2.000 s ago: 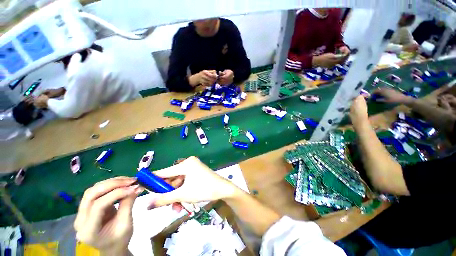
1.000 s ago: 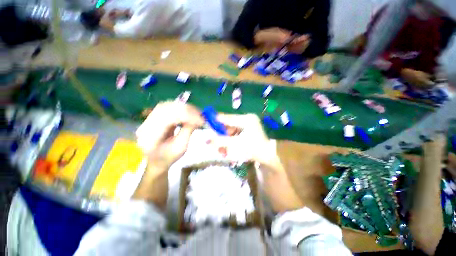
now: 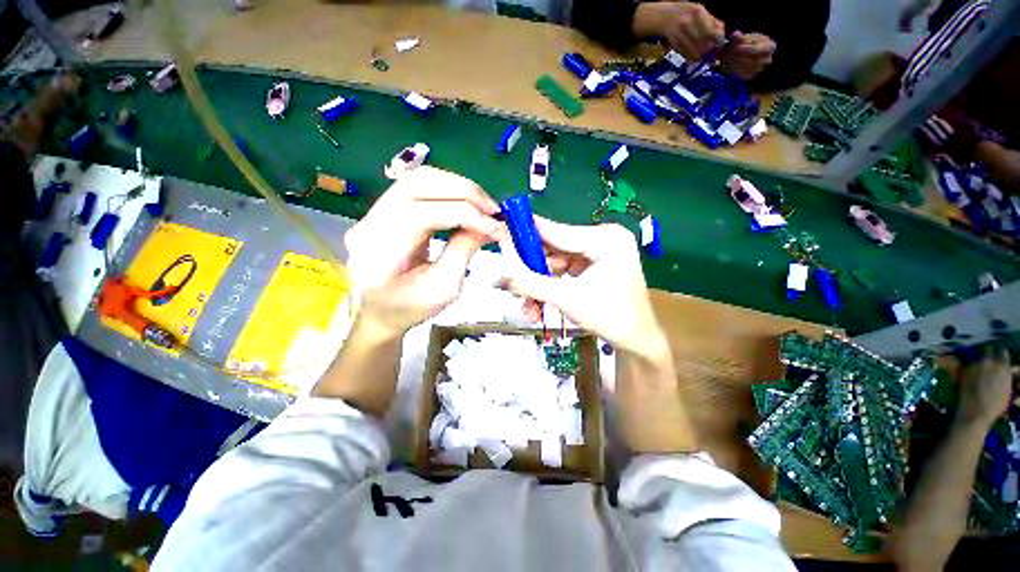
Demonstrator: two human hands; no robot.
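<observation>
A blue battery cell [image 3: 523,232] is held tilted above the box. My right hand [image 3: 598,279] grips its lower end. My left hand [image 3: 419,251] has its fingertips at the cell's upper left side; whether they hold a small piece cannot be told. A small green circuit board [image 3: 562,358] hangs by thin wires below my right hand, over the box's right side. The brown cardboard box [image 3: 595,419] is filled with loose white adhesive pieces [image 3: 503,391].
A green conveyor belt [image 3: 369,140] carries pink-and-white units and blue cells. Green PCB panels [image 3: 839,436] are heaped at right, beside another person's arm [image 3: 951,469]. Yellow-and-grey printed sheets [image 3: 213,296] and a yellowish hanging hose [image 3: 218,129] are at left. A person's hands are across the belt.
The view has turned left and down, bringing the box and printed sheets into view. My left hand has closed in on the cell, which stands more upright. My right hand still grips it.
</observation>
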